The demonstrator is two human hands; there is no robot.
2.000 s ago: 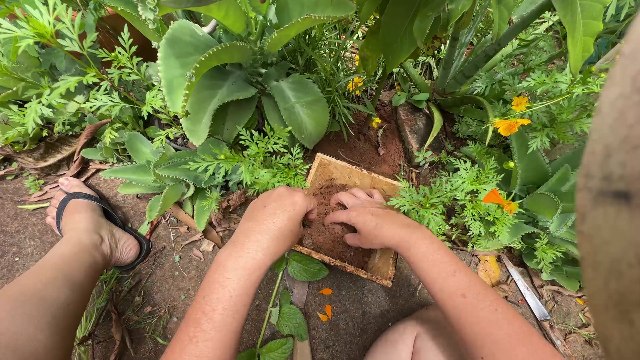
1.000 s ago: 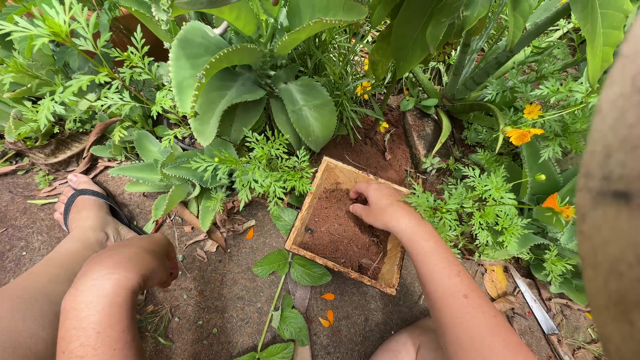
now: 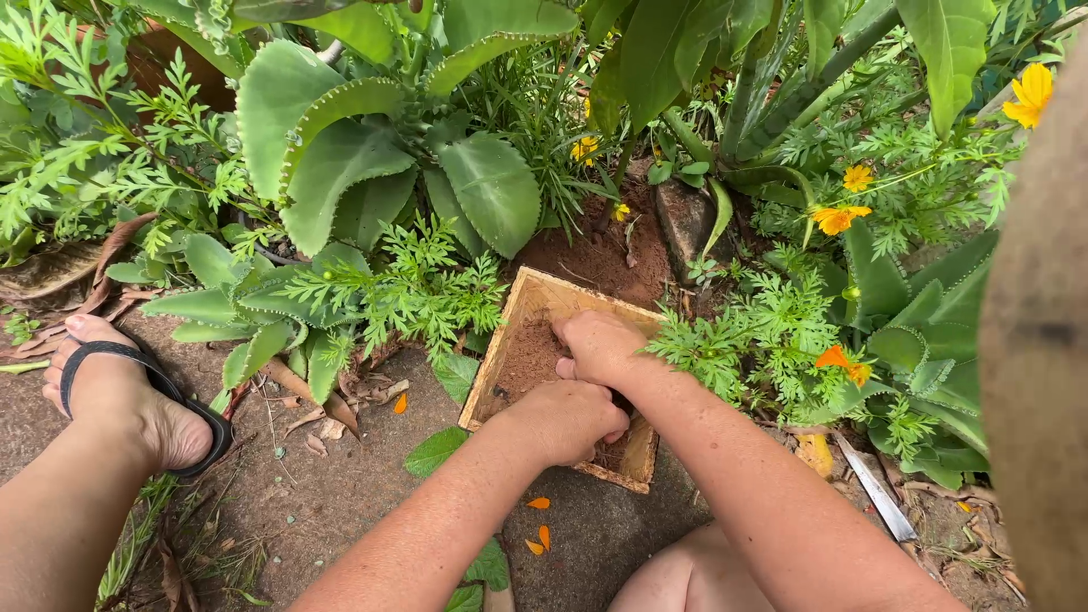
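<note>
A square wooden box (image 3: 486,393) sits tilted on the paved ground, partly filled with reddish-brown soil (image 3: 529,357). My left hand (image 3: 565,421) is over the lower part of the box, its fingers curled downward and partly hidden. My right hand (image 3: 599,347) reaches into the upper middle of the box, fingertips at the soil. The two hands meet or overlap near the middle. Whether either one holds anything is hidden by the hands themselves.
Scallop-edged succulents (image 3: 489,191) and feathery-leaved plants (image 3: 425,289) border the box. A stone (image 3: 684,223) stands in loose soil behind it. A knife blade (image 3: 875,489) lies at right. My sandalled foot (image 3: 127,399) is at left. Orange petals (image 3: 544,535) lie in front, beside a leafy stem.
My left hand was at the box, moved away to the left over my leg, and is now back over the box. My right hand has stayed in the box.
</note>
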